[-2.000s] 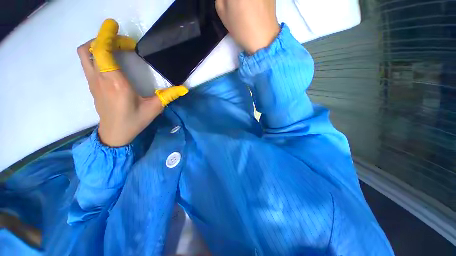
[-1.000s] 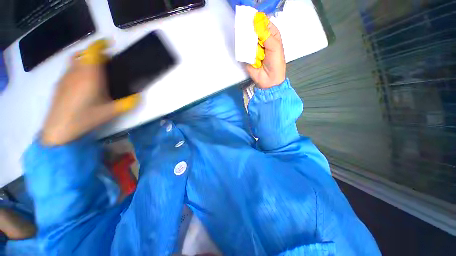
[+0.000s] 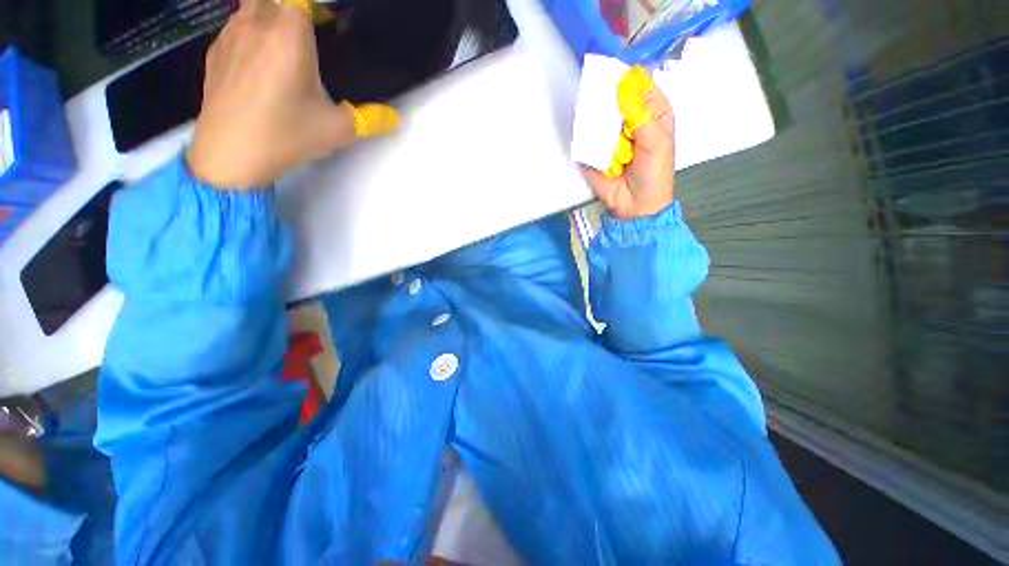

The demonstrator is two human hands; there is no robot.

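My left hand [image 3: 266,100], with yellow cots on the thumb and a finger, is over the near edge of a glossy black phone or screen stack [image 3: 409,42] at the far side. Its fingertips are partly cut off by the top edge, so its grip cannot be told. My right hand [image 3: 640,138], with yellow cots, pinches a white folded wipe [image 3: 595,111] above the bench's right part. A black phone [image 3: 69,265] lies flat on the bench at the left. Another black phone or panel [image 3: 155,97] lies beyond it, partly behind my left hand.
The white bench [image 3: 443,177] crosses the view. A blue bin [image 3: 675,39] stands at the far right, with a white sheet [image 3: 719,105] beside it. Another blue bin [image 3: 33,138] is at the left edge. A coworker's arm [image 3: 28,514] shows at the lower left.
The phone that was in my left hand now lies on the bench at the left. My left hand has moved to the far stack. My right hand still pinches the wipe.
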